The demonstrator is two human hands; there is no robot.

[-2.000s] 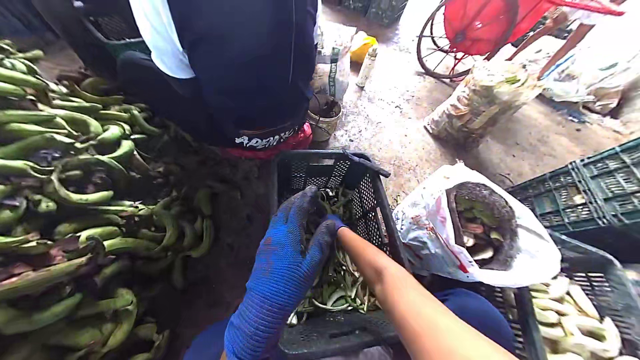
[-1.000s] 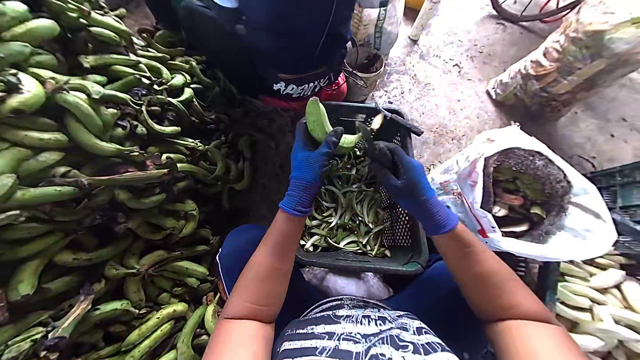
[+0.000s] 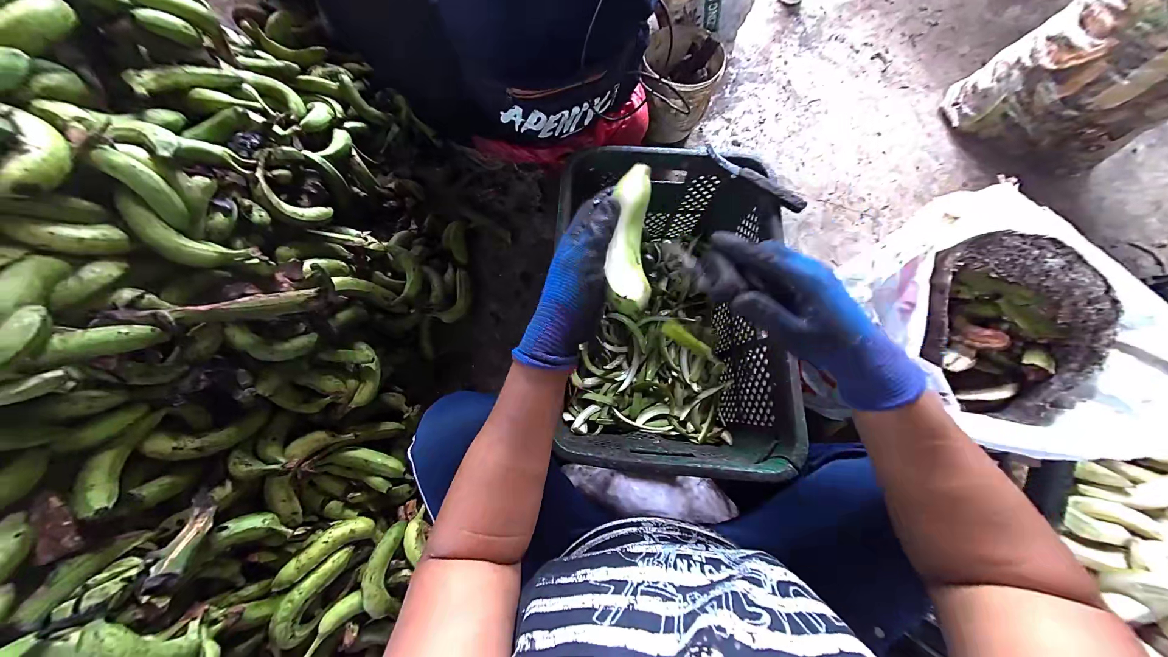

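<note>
My left hand (image 3: 579, 274), in a blue glove with a dark palm, grips a partly peeled green plantain (image 3: 628, 242) upright above a dark green plastic crate (image 3: 680, 456). Pale flesh shows along the plantain's side. To its right, my right hand (image 3: 794, 297), gloved alike, is raised over the crate's right side with its fingers bent and blurred; whether a small tool is in it I cannot tell. Green peel strips (image 3: 648, 374) lie in the crate, and a brighter green piece (image 3: 686, 338) shows above them.
A large heap of green plantains (image 3: 173, 365) fills the left. Right stand a white sack (image 3: 1077, 438) holding scraps and a container of peeled plantains (image 3: 1113, 520). A co-worker's dark clothing (image 3: 493, 55) and a bucket (image 3: 684, 87) are beyond the crate. A dark-handled tool (image 3: 762, 182) rests on its rim.
Two seconds ago my hands were close together low over the crate; now they are apart. The plantain, lying across a second ago, is now upright with more pale flesh showing.
</note>
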